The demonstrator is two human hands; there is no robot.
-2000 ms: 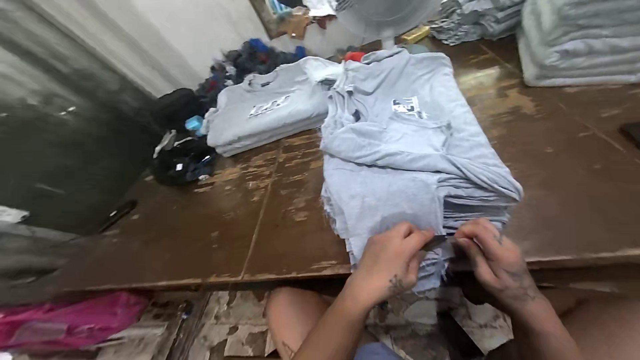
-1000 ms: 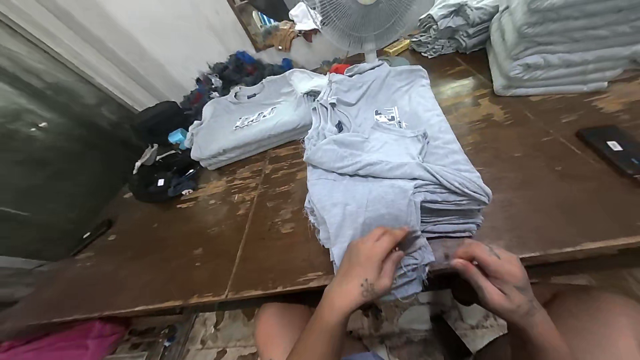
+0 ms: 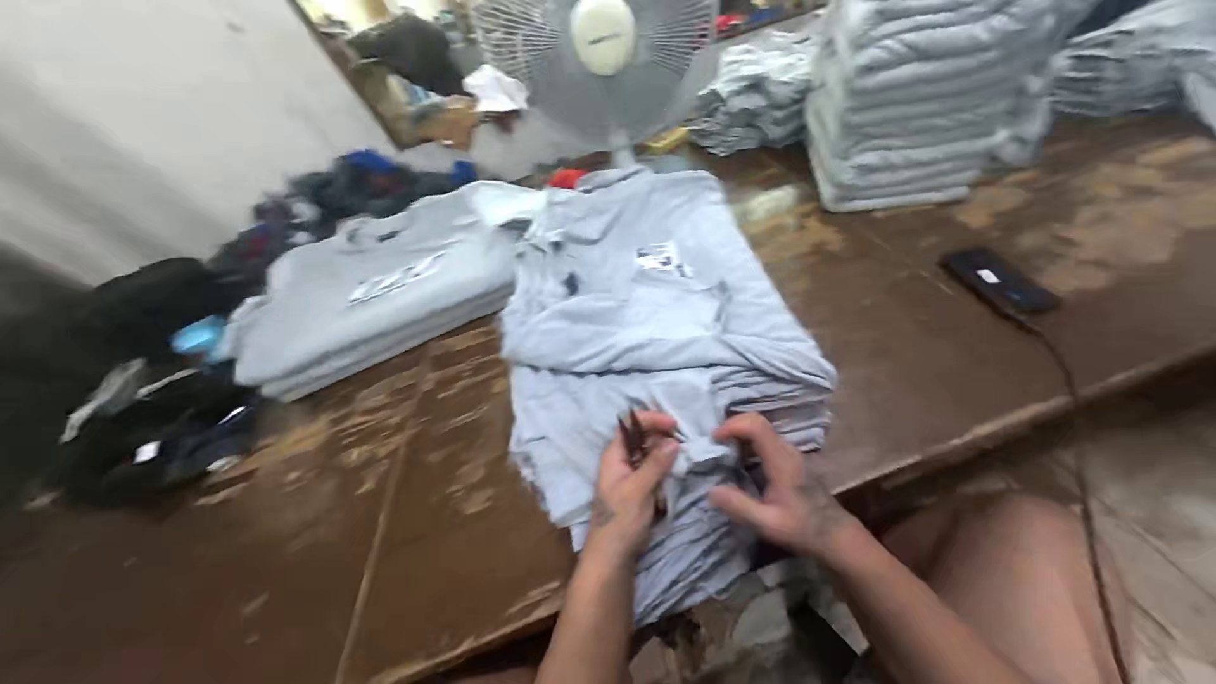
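A stack of light grey shirts (image 3: 627,328) lies at the table's front edge, its lower part hanging over. The upper shirt bears a small printed patch. My left hand (image 3: 641,470) is closed around a small dark pointed tool, perhaps thread snips, over the hanging cloth. Just to its right, my right hand (image 3: 774,484) has thumb and forefinger apart beside a raised bit of grey fabric; its other fingers are partly hidden, and whether they touch the cloth cannot be told.
Folded grey shirts (image 3: 380,285) lie to the left, beside dark cloths (image 3: 161,418). At the back stand a fan (image 3: 603,57) and a tall stack of grey garments (image 3: 912,104). A black phone (image 3: 1002,280) with a cable lies right on the wooden table (image 3: 902,380).
My right hand's thumb and forefinger have parted; they were close together before. The dark tool now shows plainly in my left hand. The view has shifted, showing more of the fan.
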